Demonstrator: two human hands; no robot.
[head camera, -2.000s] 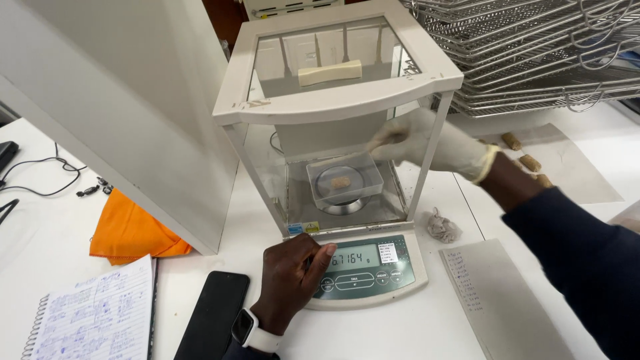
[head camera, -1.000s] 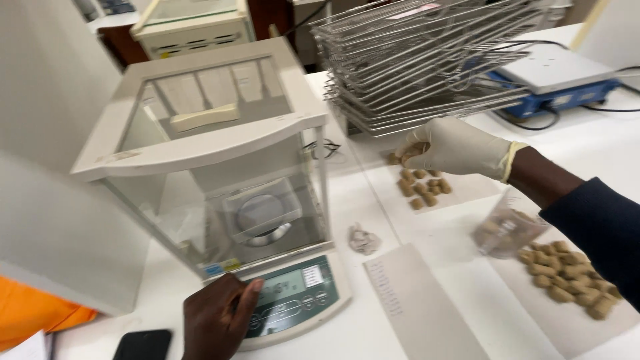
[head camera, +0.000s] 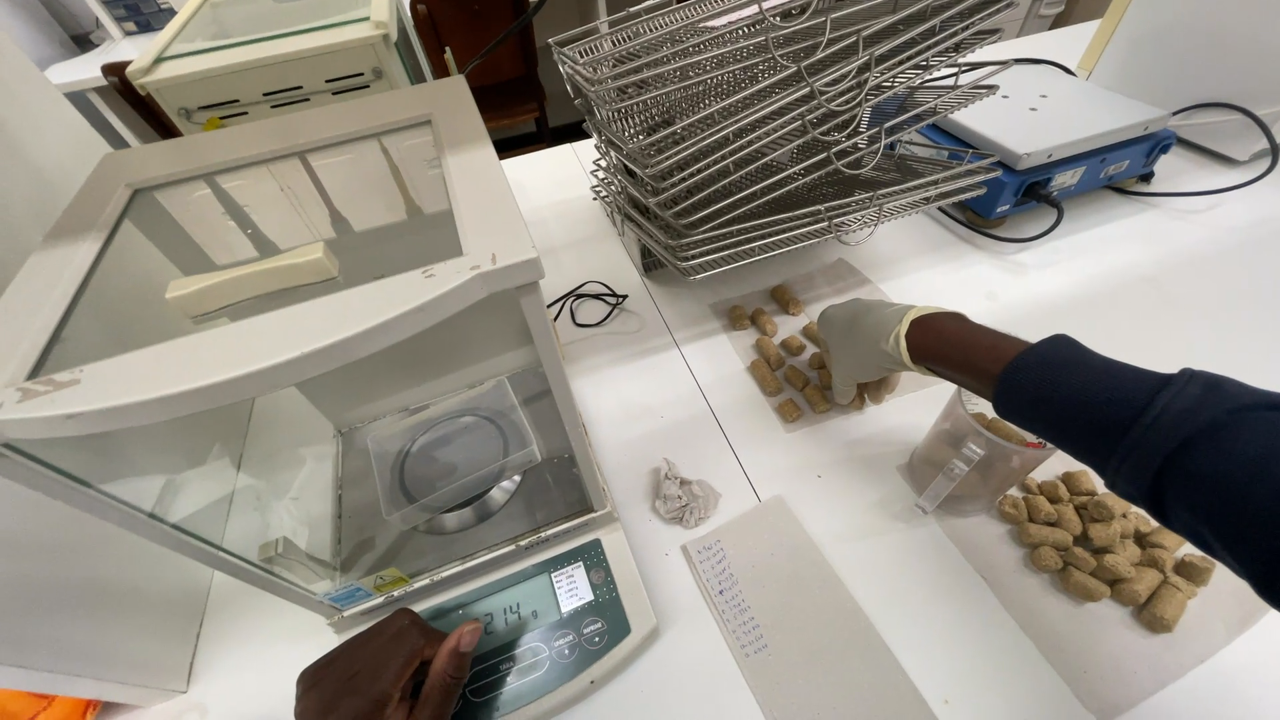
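Note:
My left hand (head camera: 385, 668), bare, rests on the front panel of an analytical balance (head camera: 600, 640) with its thumb beside the display; it holds nothing visible. My right hand (head camera: 862, 345), in a pale glove, reaches down onto brown cylindrical pellets (head camera: 768, 352) spread on a paper sheet (head camera: 850, 275); its fingertips are partly hidden, so a grip on a pellet cannot be told. Inside the balance's glass chamber, a clear square dish (head camera: 455, 450) sits on the round weighing pan (head camera: 478, 510) with no pellet visible in it.
A clear plastic measuring jug (head camera: 965, 455) with pellets stands by a larger pellet pile (head camera: 1110, 545). Crumpled paper (head camera: 684, 493) and a handwritten sheet (head camera: 800, 620) lie right of the balance. Stacked wire racks (head camera: 790, 130) and a blue device with a white plate (head camera: 1050, 120) stand behind.
Two seconds ago my right hand was at the balance chamber, with a pellet in the dish; now it is over the pellets on the paper and the dish shows none. The view has swung right.

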